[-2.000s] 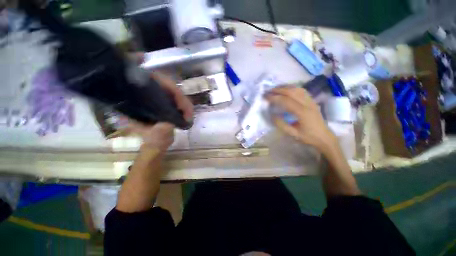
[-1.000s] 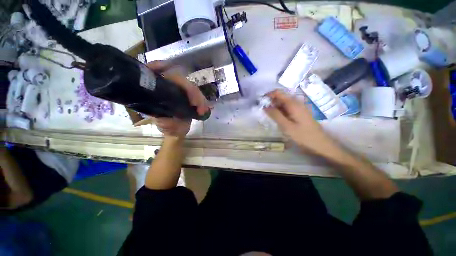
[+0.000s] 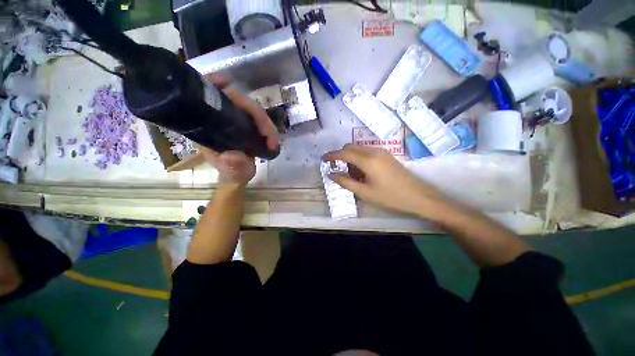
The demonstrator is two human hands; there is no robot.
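Observation:
My left hand [image 3: 237, 167] is wrapped around a thick black electric screwdriver [image 3: 184, 101], held tilted with its narrow nose pointing down to the right, beside the metal screw feeder [image 3: 244, 52]. My right hand [image 3: 369, 177] has its fingertips on the upper end of a white handle half-shell [image 3: 340, 197] at the bench's front edge. Whatever lies under the fingertips is partly hidden. Several other white half-shells lie further back, one of them here [image 3: 373, 111], near a black handle piece [image 3: 459, 97].
Purple-pink parts [image 3: 110, 125] are piled at the left. A blue cylinder [image 3: 324, 76] lies right of the feeder. Light-blue packets [image 3: 449, 47] and white cylinders [image 3: 501, 131] lie at the right, beside a carton of blue cells [image 3: 618, 139]. A person's arm [image 3: 8, 271] shows at lower left.
My right hand has moved left and toward the front edge, where a half-shell now lies under its fingers. Another half-shell now shows among those behind. My left hand still holds the screwdriver.

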